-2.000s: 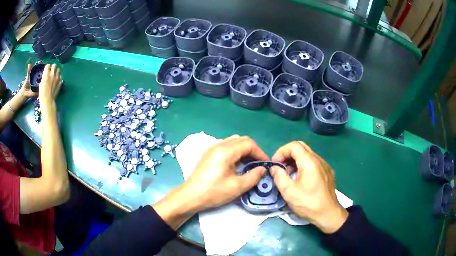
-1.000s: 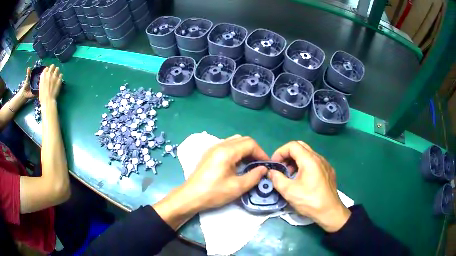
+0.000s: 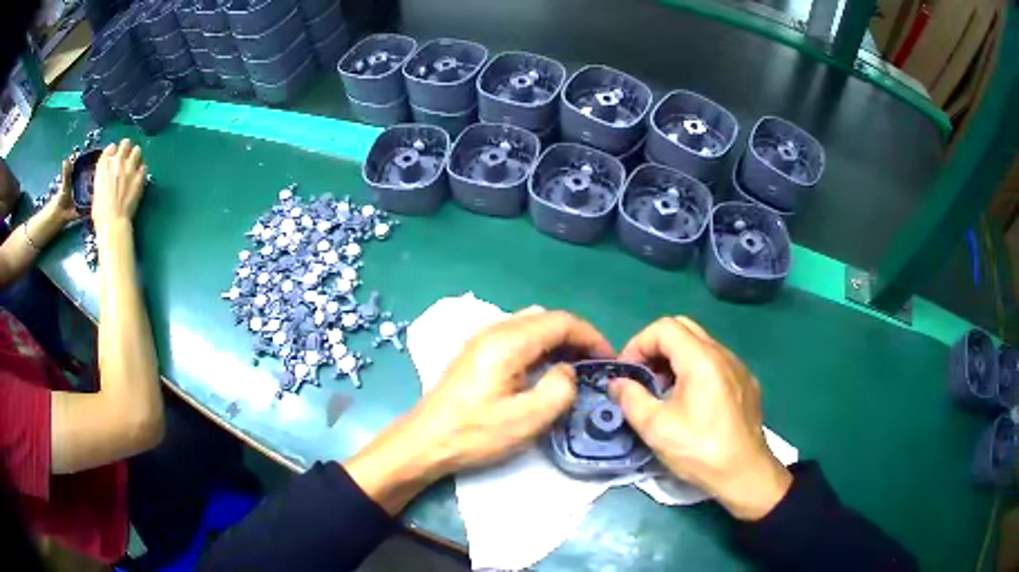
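Observation:
A dark blue-grey housing (image 3: 605,446) sits on the crumpled white cloth (image 3: 503,516), open side up, with its round centre boss showing. My left hand (image 3: 492,385) holds the housing's left and far side, thumb at the inner rim. My right hand (image 3: 704,408) holds the right side, with its thumb inside the cup beyond the boss. The thumbs are apart. My fingers hide the far wall, and I cannot tell whether an insert lies under them. The insert heap (image 3: 307,285) of small grey and white three-armed pieces lies left of the cloth.
Housing rows (image 3: 575,192) stand behind the cloth, some stacked two high. Housing stacks (image 3: 263,50) stand at the far left. Spare housings (image 3: 975,366) are at the right edge. A neighbouring person's arm (image 3: 125,324) is at the left, hands on a housing. A green frame (image 3: 950,168) rises at the right.
My left thumb has moved left, away from my right thumb, so more of the cup's inside shows. The whole view has shifted slightly. The neighbour's hands still hold a housing.

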